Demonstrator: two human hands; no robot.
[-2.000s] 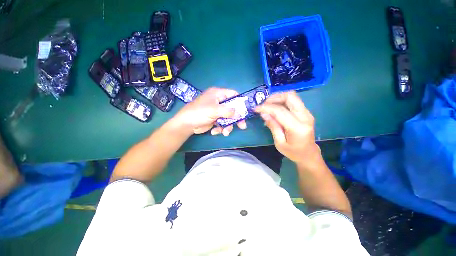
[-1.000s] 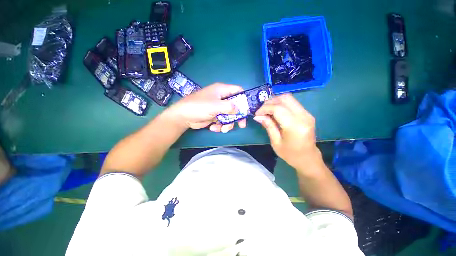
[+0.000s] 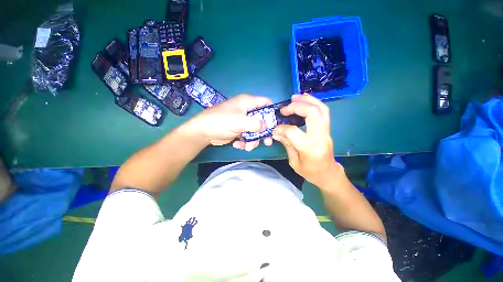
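My left hand [image 3: 231, 122] holds a black phone body [image 3: 267, 122] by its left end, with the open side and its silver-white inner parts facing up. My right hand [image 3: 310, 132] is at the phone's right end; its fingers lie over the upper edge and its thumb is at the lower edge, hiding much of that end. No small part can be made out between the right fingers. The blue parts bin [image 3: 363, 60] stands just beyond my right hand, with many small black parts [image 3: 321, 65] in it.
Waiting phones [image 3: 149, 55] lie in a cluster beyond my left hand, among them a yellow-framed phone [image 3: 176, 64]. Bagged parts [image 3: 55, 55] lie far left. Two neighbour's phones [image 3: 441, 88] lie at the right. Blue cloth of people [image 3: 469, 171] shows at both sides.
My right hand has shifted left and up, from pinching beside the phone's right end to lying over it with fingers and thumb on opposite edges. The left hand still holds the phone.
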